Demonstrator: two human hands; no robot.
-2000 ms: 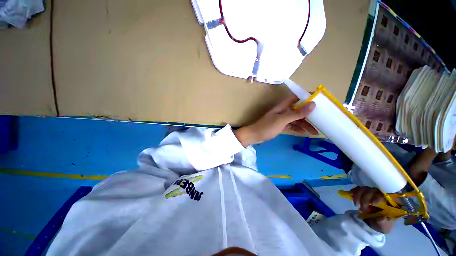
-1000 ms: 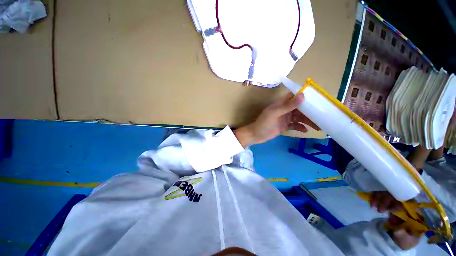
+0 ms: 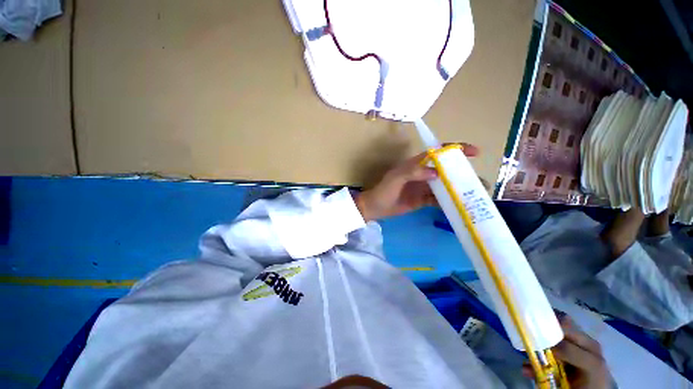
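Observation:
The white panel with a dark red wire and grey tabs lies on the cardboard-covered bench, cut off by the top edge. The caulking gun slants down right from it, its fat white cartridge in the yellow frame. The pale nozzle tip is at the panel's lower edge; contact is hard to tell. My left hand holds the front end, fingers partly behind it. My right hand holds the yellow rear end at the bottom right, partly cut off by the picture's edge.
A crumpled white rag lies at the far left. A brown-pink patterned sheet is at right. Another person's arms hold a stack of off-white panels there. Blue floor shows below the bench edge.
The gun's rear has swung down and left with my right hand, so it is steeper, and the gun has turned to show printed text. The panel sits slightly further left in view.

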